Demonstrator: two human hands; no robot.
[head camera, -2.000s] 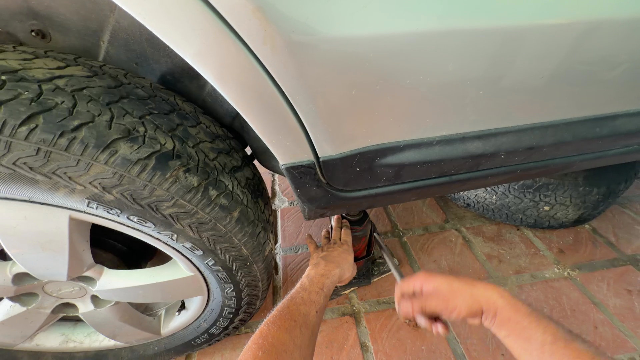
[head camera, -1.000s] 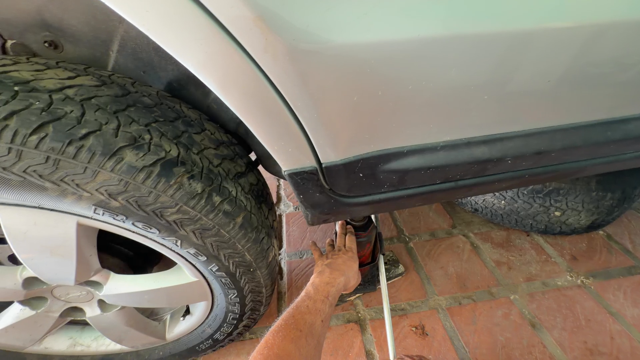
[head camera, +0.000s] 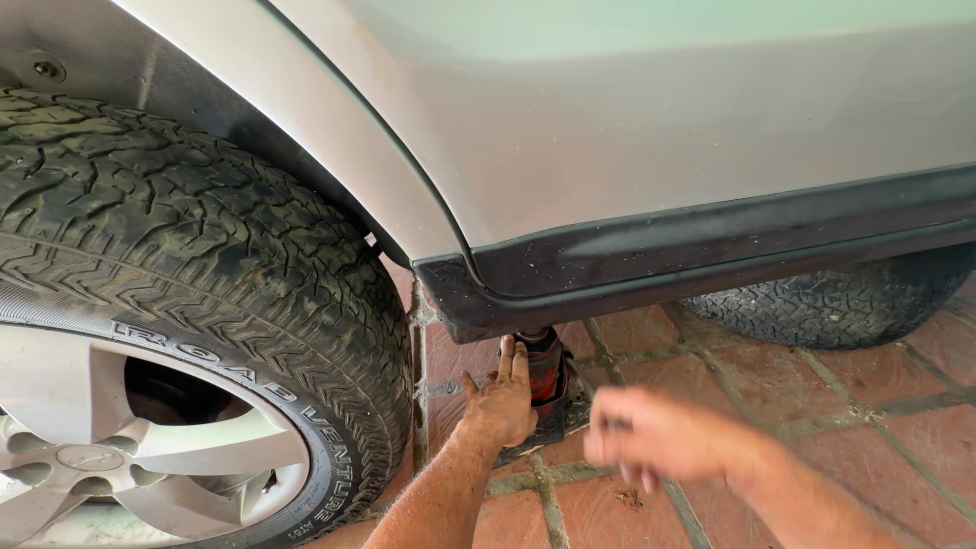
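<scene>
A red and black bottle jack (head camera: 544, 381) stands upright on the tiles beneath the dark sill (head camera: 579, 267) of a silver car. My left hand (head camera: 499, 404) rests against the jack's left side, fingers spread and pointing up toward the sill, gripping nothing that shows. Blurred by motion, my right hand (head camera: 648, 435) is to the right of the jack, closed around a metal jack handle (head camera: 583, 379), of which only a short piece shows beside the jack. The jack's top is partly hidden under the sill.
A large wheel with an off-road tyre (head camera: 305, 282) and a silver alloy rim (head camera: 88, 457) fills the left side. Another tyre (head camera: 823, 305) lies under the car at right. The ground is reddish tile (head camera: 610, 511) with grey joints. The car door (head camera: 648, 130) spans the top.
My right hand, out of view one second ago while the handle pointed down toward the frame's bottom, is back in view at the jack's right. My left hand stays at the jack.
</scene>
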